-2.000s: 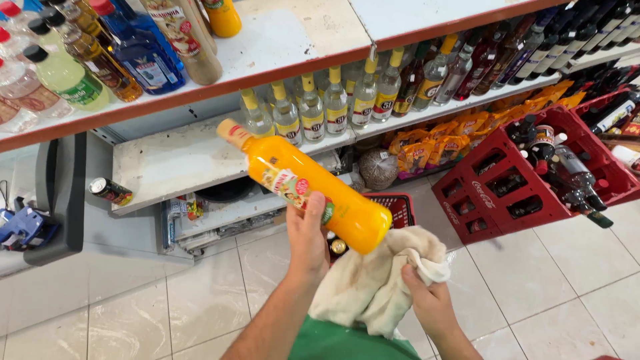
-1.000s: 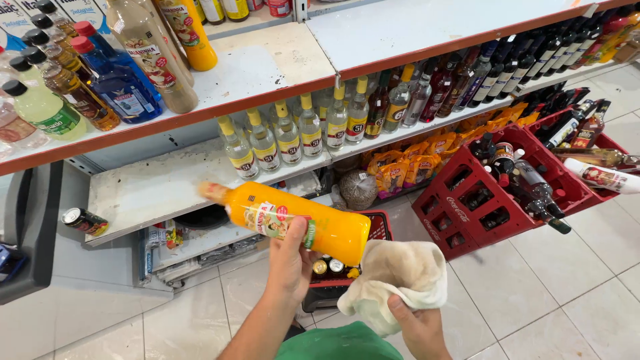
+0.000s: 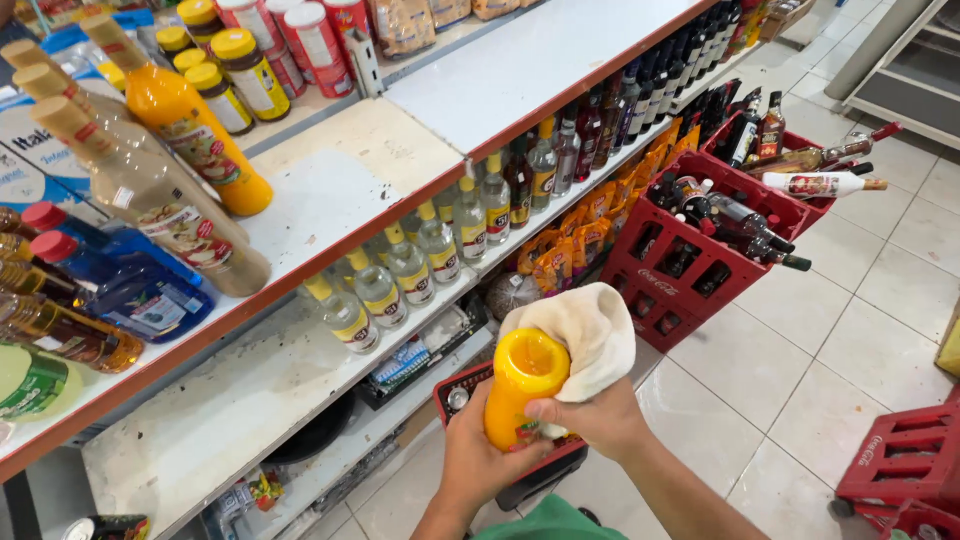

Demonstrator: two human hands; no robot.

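Observation:
An orange glass bottle (image 3: 517,397) points its round base up toward the camera; its neck is hidden below. My left hand (image 3: 480,442) is wrapped around its body from the left. From the right, my right hand (image 3: 596,420) presses its thumb on the bottle and holds a whitish, stained cloth (image 3: 581,334) against its far side. A matching orange bottle (image 3: 199,127) stands on the shelf at the upper left, beside beige bottles (image 3: 176,202) of the same shape.
Clear bottles with yellow caps (image 3: 382,292) line the lower shelf (image 3: 217,397). A red basket (image 3: 551,461) with cans is below my hands. A red plastic crate (image 3: 652,277) full of bottles stands at the right on the tiled floor. Blue bottles (image 3: 142,300) sit near the upper shelf's orange-red edge (image 3: 315,262).
The orange bottle has turned from lying sideways to base-up toward the camera. My right hand has brought the cloth against it. The view has shifted closer to the shelves.

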